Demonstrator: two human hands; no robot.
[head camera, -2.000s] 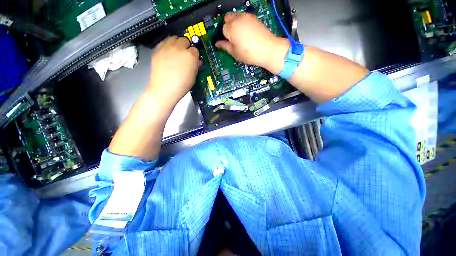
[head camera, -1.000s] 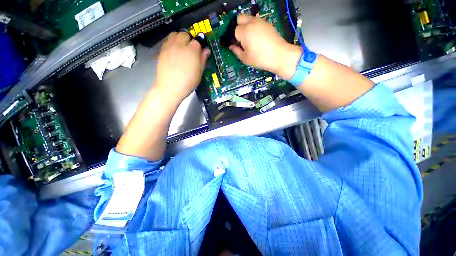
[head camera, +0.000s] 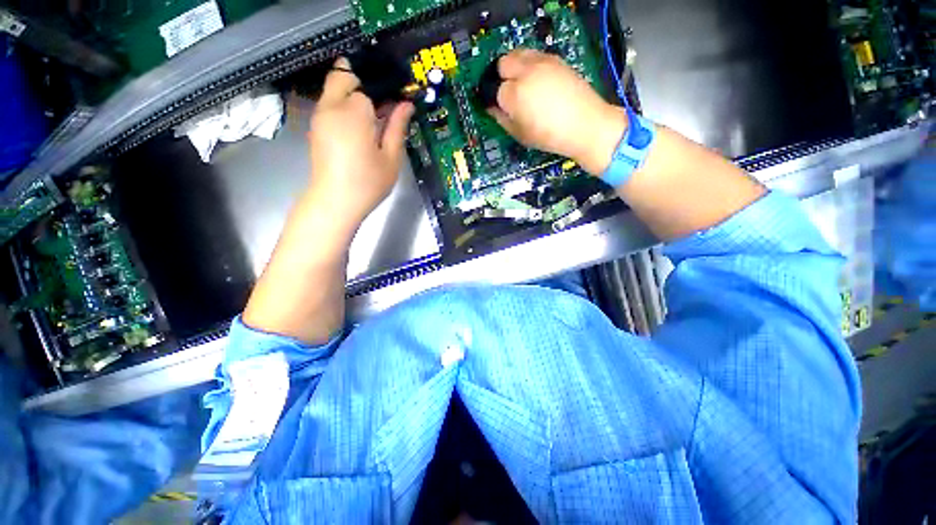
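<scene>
A green circuit board [head camera: 518, 154] sits in a black carrier in front of me. Yellow blocks [head camera: 434, 63] stand at its upper left, with small pale-topped round cans [head camera: 435, 76] beside them. My left hand [head camera: 357, 138] is at the board's upper left edge, thumb and index finger spread, with black material around the other fingers; I see no part held. My right hand [head camera: 552, 106] is over the board's upper middle, fingers bent down around a dark piece [head camera: 490, 84]; whether it holds a part is hidden. A light blue wrist strap [head camera: 629, 152] is on my right wrist.
Another board [head camera: 92, 272] is on the line at the left, and one [head camera: 872, 67] at the far right. Crumpled white paper [head camera: 234, 125] lies by the far rail. The near metal rail [head camera: 559, 242] runs before me. A blue sleeve shows at the lower left.
The board has shifted slightly right in view. My left hand has opened, its thumb and index finger spreading and uncovering the round cans. My right hand stays over the board, slightly lower in view.
</scene>
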